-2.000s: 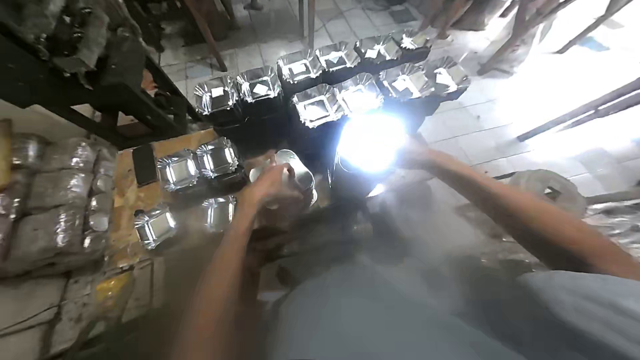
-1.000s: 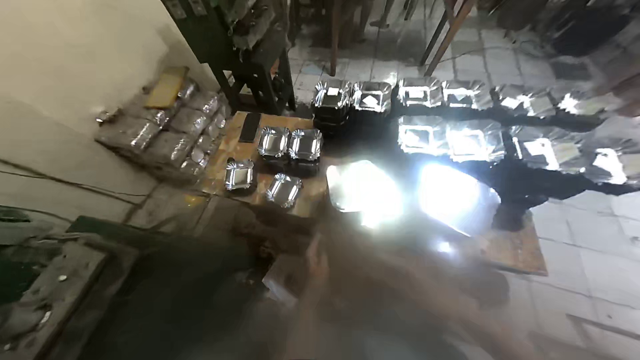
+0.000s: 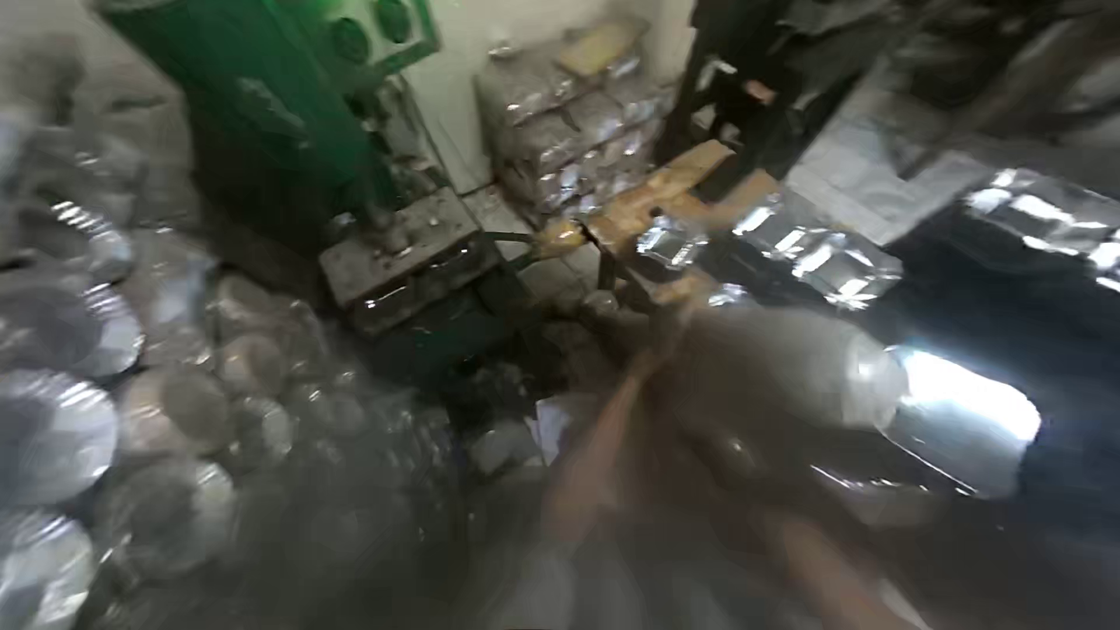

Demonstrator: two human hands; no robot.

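Note:
The view is strongly blurred. My left hand [image 3: 678,306] reaches forward near the wooden board [image 3: 652,197] and the small square fluted metal tray [image 3: 672,242]; whether it holds anything is unclear. My right hand [image 3: 731,455] is a brown blur at lower centre, left of a bright rectangular metal piece [image 3: 962,424]; its fingers and any contents cannot be made out. A pale, blurred rounded form [image 3: 787,363] lies between the hands and the bright piece. More shiny square trays [image 3: 844,267] stand beyond it, in stacks or groups.
Many round shiny metal pieces [image 3: 57,437] are heaped at left. A green machine [image 3: 262,96] stands at upper left, with a metal block [image 3: 402,254] before it. Wrapped bundles [image 3: 569,122] are piled by the wall. Further trays [image 3: 1041,214] stand at right.
The view has swung far to the left, bringing in the green machine and round pieces. Two seconds ago my left hand was at a whitish cup-like piece; that hold is not discernible now.

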